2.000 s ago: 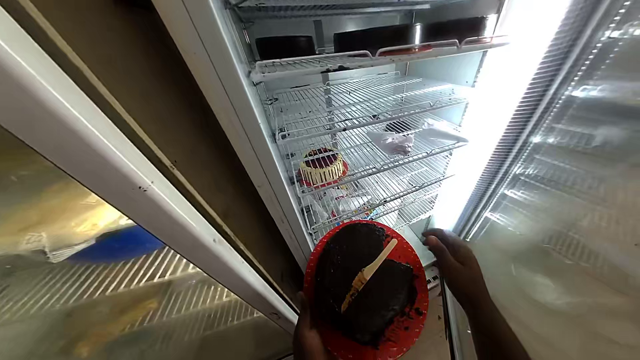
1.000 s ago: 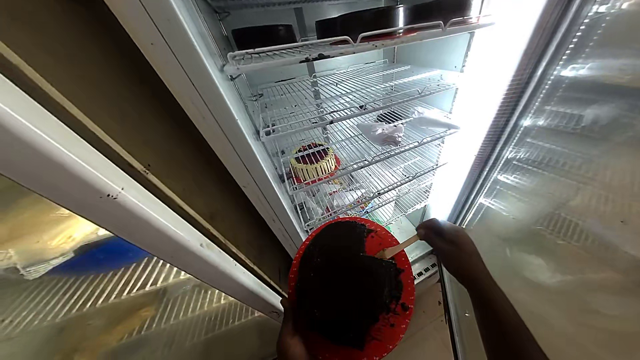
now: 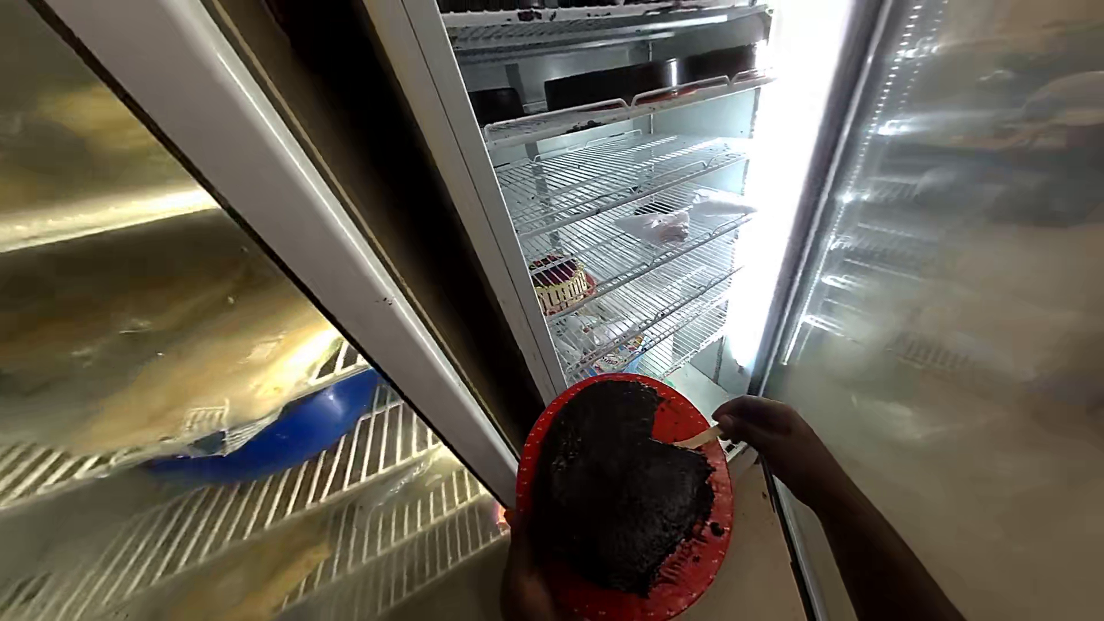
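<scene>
A dark chocolate mass, perhaps cake or frosting [image 3: 617, 492], covers most of a round red plate or board [image 3: 720, 526], with crumbs and smears along its right side. My left hand [image 3: 528, 569] grips the plate's lower left edge, its fingers partly hidden. In my right hand [image 3: 763, 431] is a thin wooden spatula or stick [image 3: 700, 437], whose tip touches the dark mass at a notch near the upper right, where bare red shows.
Behind the plate stands an upright glass-door fridge with wire shelves [image 3: 621, 177], a decorated cake [image 3: 559, 283], a plastic bag [image 3: 664, 226] and dark round items [image 3: 612, 84]. Its open door [image 3: 949, 345] is at right; another glass-fronted unit holding a blue bowl [image 3: 285, 435] is at left.
Two seconds ago the spatula lay on the dark mass and my right hand was off it; my right hand has since taken hold of it. A notch now shows in the mass.
</scene>
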